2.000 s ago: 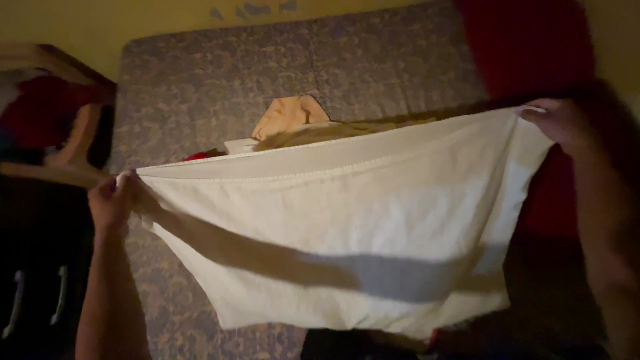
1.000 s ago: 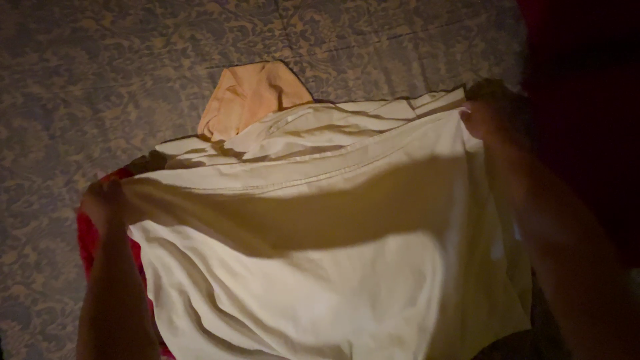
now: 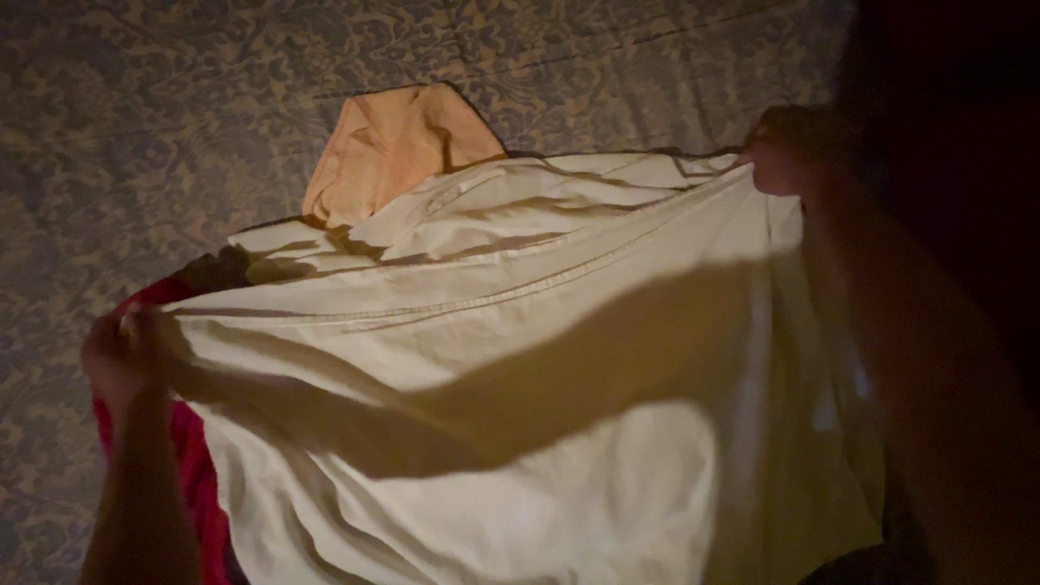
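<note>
A large white cloth [image 3: 520, 341] with a stitched hem is stretched between my two hands, a broad shadow lying across it. My left hand [image 3: 130, 353] grips its corner at the left, and my right hand [image 3: 784, 158] pinches the far right end of the hemmed edge. Behind the hem, more white fabric [image 3: 520, 203] lies in loose folds. A peach-coloured cloth [image 3: 398, 150] pokes out beyond those folds. Red fabric [image 3: 195, 471] shows under and beside the white cloth near my left hand. The lower part of the white cloth runs out of view.
A patterned bed cover or similar fabric surface [image 3: 162, 146] spreads beneath the cloths. Dark red material [image 3: 959, 162] is at the right, mostly in deep shadow. A dark shape sits at the bottom right.
Two seconds ago the white cloth was held up fairly taut; now it hangs lower with looser folds. More white folds and red fabric show. The view has tilted down and come closer.
</note>
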